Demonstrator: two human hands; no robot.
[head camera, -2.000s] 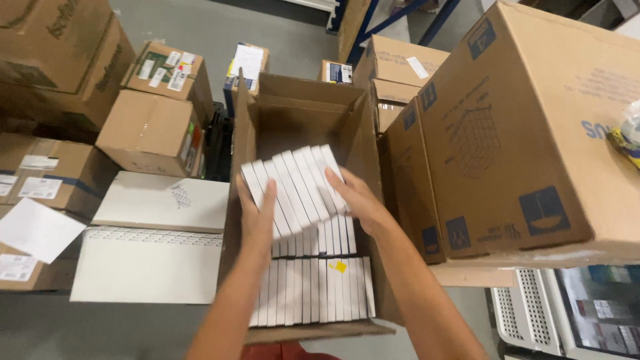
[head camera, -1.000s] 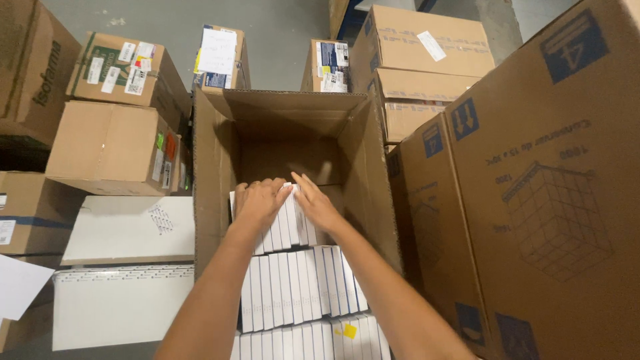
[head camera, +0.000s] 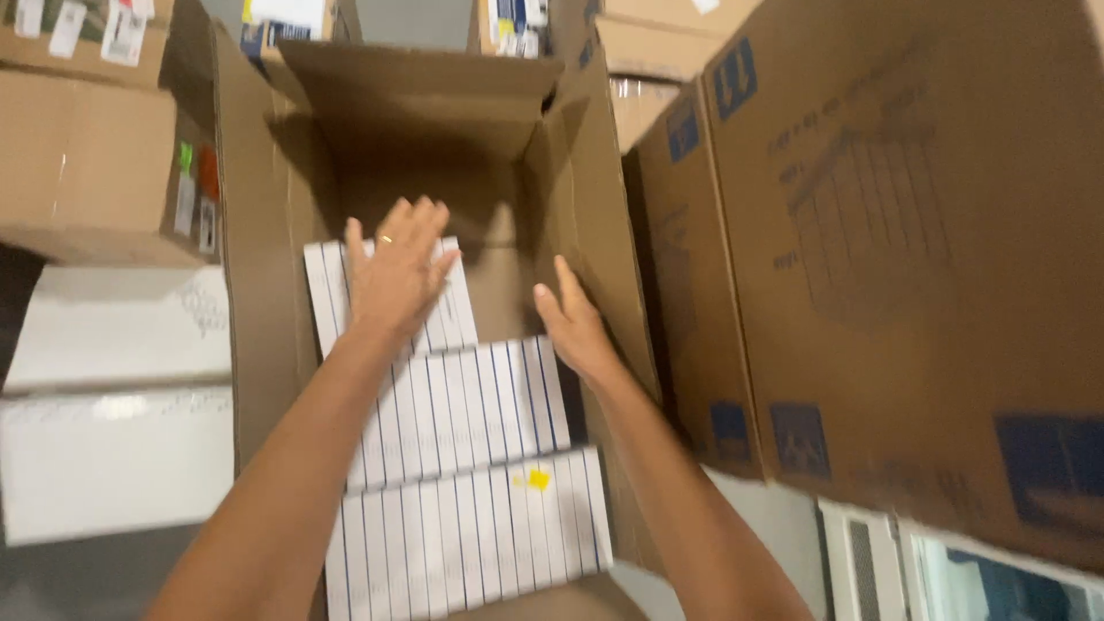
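Observation:
An open cardboard box (head camera: 595, 216) holds rows of thin white boxes with dark blue edges, standing side by side. My left hand (head camera: 395, 267), with a ring on one finger, rests with fingers spread on the far row of white boxes (head camera: 323, 285) at the box's left side. Apart from the boxes, my right hand (head camera: 573, 323) is beside the right inner wall, fingers extended and holding nothing. Two fuller rows lie nearer me, a middle row (head camera: 483, 405) and a near row (head camera: 466, 535); a yellow mark (head camera: 539, 479) is on the near row.
Large printed cardboard boxes (head camera: 862, 259) stand close on the right. On the left are a brown carton (head camera: 86, 164) and two white boxes (head camera: 116, 466). More labelled cartons (head camera: 513, 26) sit beyond the far flap. A metal-framed item (head camera: 862, 561) shows at the lower right.
The white boxes carried in both hands two seconds ago now stand in the far row. My right hand has moved off them toward the right wall. The view is closer over the box.

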